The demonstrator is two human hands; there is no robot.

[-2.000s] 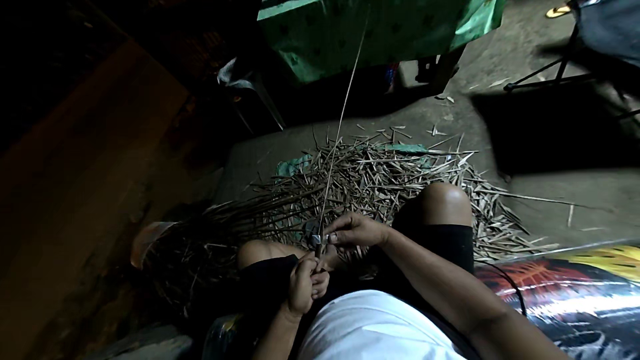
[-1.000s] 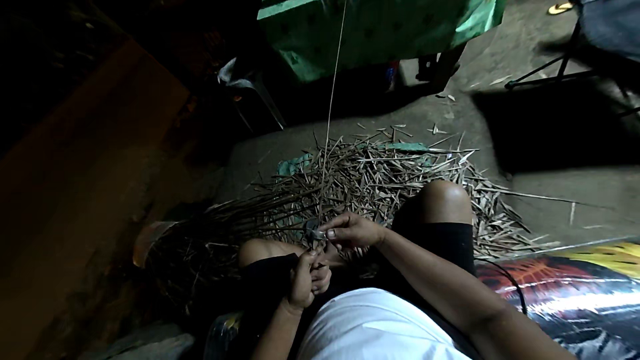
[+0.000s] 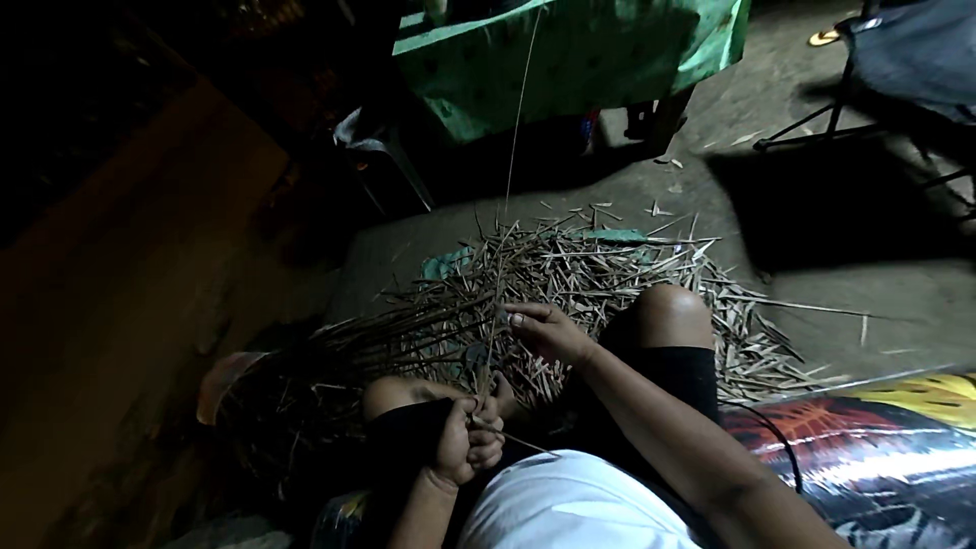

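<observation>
A long thin plant strip (image 3: 521,107), perhaps a leaf midrib, rises from my lap toward the green-covered table. My left hand (image 3: 469,442) is closed around its lower end, and a short piece sticks out to the right across the fingers. Higher up and to the right, my right hand (image 3: 547,329) has thumb and forefinger together beside the strip, with a small object between them that is too dim to name. Beneath and beyond both hands spreads a pile of dry cut strips (image 3: 564,267). Longer dark stalks (image 3: 396,332) lie to the left, partly in shadow.
A table with a green cloth (image 3: 564,76) stands ahead, a plastic chair (image 3: 404,168) at its left. On the right is a folding chair (image 3: 907,61), with a yellow sandal (image 3: 823,37) near it. Shiny printed plastic (image 3: 877,450) lies at my right side. A pale container rim (image 3: 217,385) shows left.
My right hand has moved away from my left hand, up along the strip. The two hands were close together in both earlier frames. My left hand sits slightly lower, still closed.
</observation>
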